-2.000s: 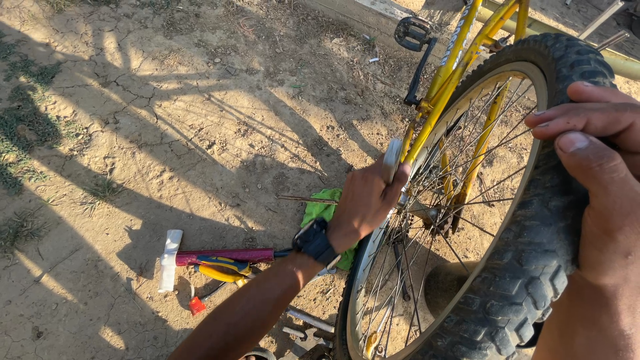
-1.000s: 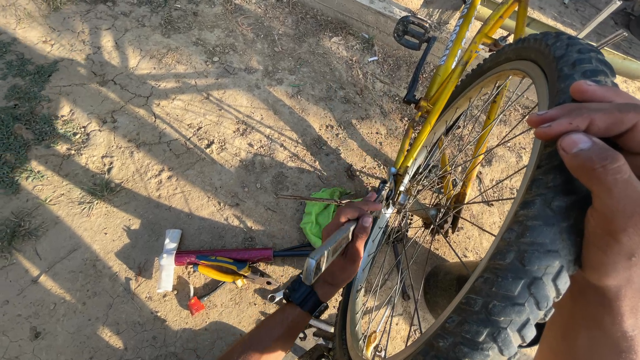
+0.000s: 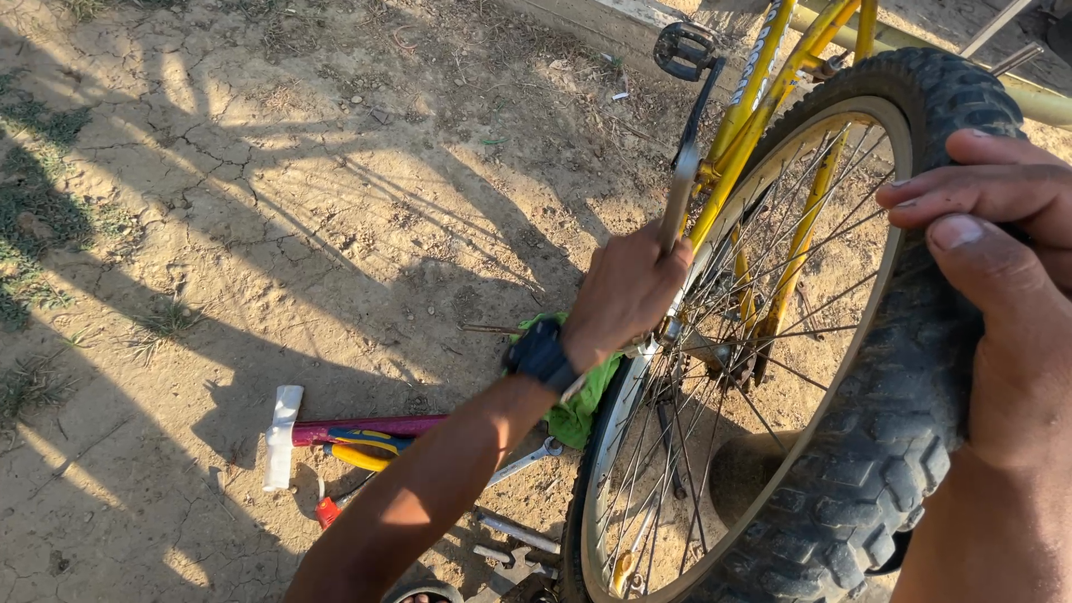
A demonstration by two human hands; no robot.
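Note:
My left hand (image 3: 628, 289), with a dark watch on its wrist, is closed around a metal tool (image 3: 679, 197), blurred and of unclear kind, beside the yellow bicycle frame (image 3: 733, 180). Its fingertips are hidden behind the hand. Just below it is a metal fitting (image 3: 671, 328) at the rim of the spoked wheel (image 3: 900, 151). At the right, my right hand (image 3: 988, 201) rests against the knobby black tyre (image 3: 871, 419), thumb and fingers bent over its edge; whether it grips the tyre is unclear. A green cloth (image 3: 586, 402) lies under my left wrist.
Left of my forearm, a hammer with a white-wrapped head (image 3: 283, 437) and yellow-blue pliers (image 3: 364, 448) lie on dry ground near a red object (image 3: 327, 512). A wrench (image 3: 528, 462) and metal pieces (image 3: 517, 533) lie nearer the wheel. A black pedal (image 3: 685, 52) sticks out above.
My left hand has swung up from its lower place beside the wheel, and the tool in it now points upward. My right hand has stayed at the tyre.

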